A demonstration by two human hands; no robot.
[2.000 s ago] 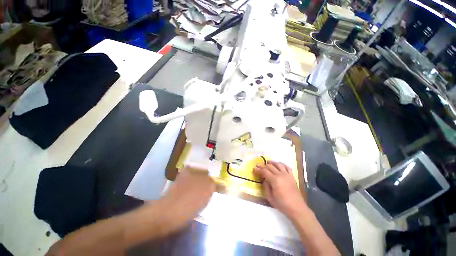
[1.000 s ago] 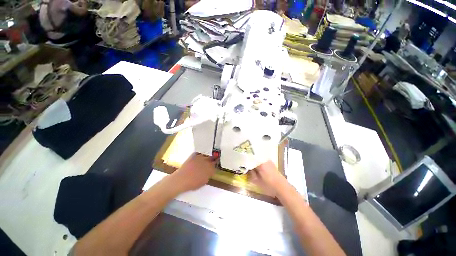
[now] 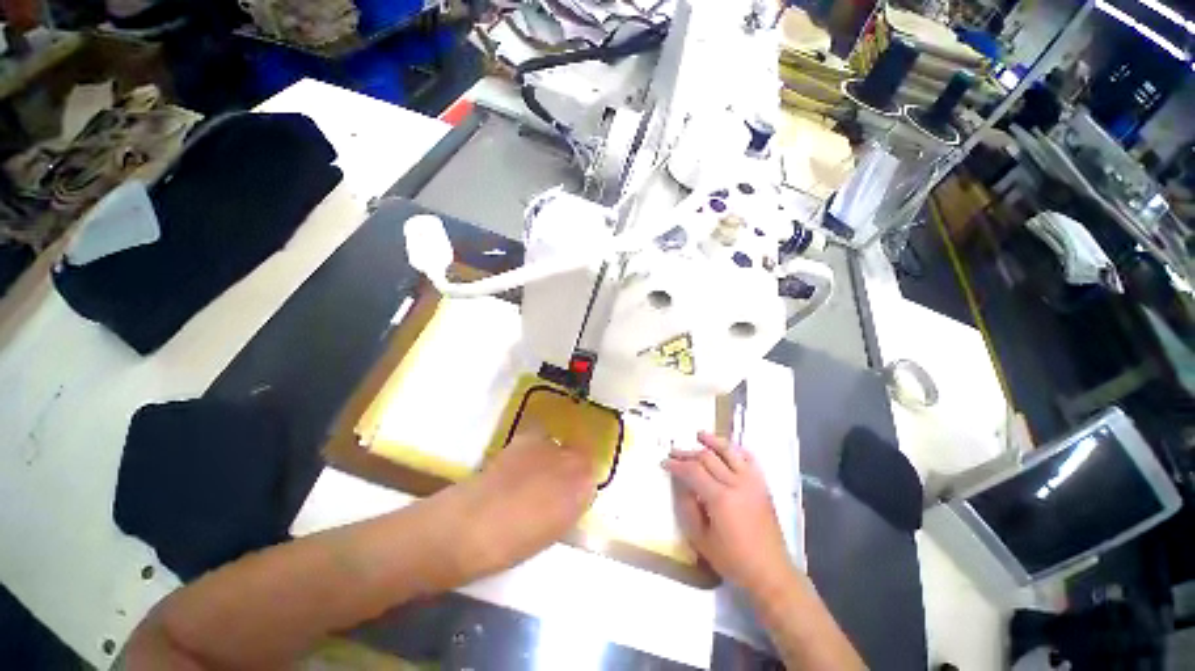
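The brown-bordered sewing template (image 3: pixel 380 380) lies on the dark machine bed under the white machine head (image 3: pixel 695 321). Its yellow insert plate (image 3: pixel 560 417) shows a black rounded outline left of centre, below the red spot. My left hand (image 3: pixel 531 492) is over the lower part of this plate, fingers bent down and blurred; whether it grips anything is hidden. My right hand (image 3: pixel 727 505) rests on the white sheet of the template's right part, fingers apart and holding nothing.
Black fabric pieces (image 3: pixel 197 482) lie at left, and more (image 3: pixel 881 477) at right. A long black fabric pile (image 3: pixel 216 216) is at far left. A control screen (image 3: pixel 1075 492) and a pale tape roll (image 3: pixel 911 383) stand at right. A white curved tube (image 3: pixel 511 278) sticks out left of the head.
The template has moved left relative to the machine head, and the plate with its black outline now shows. My left hand has moved onto the plate; my right hand has come out onto the white sheet.
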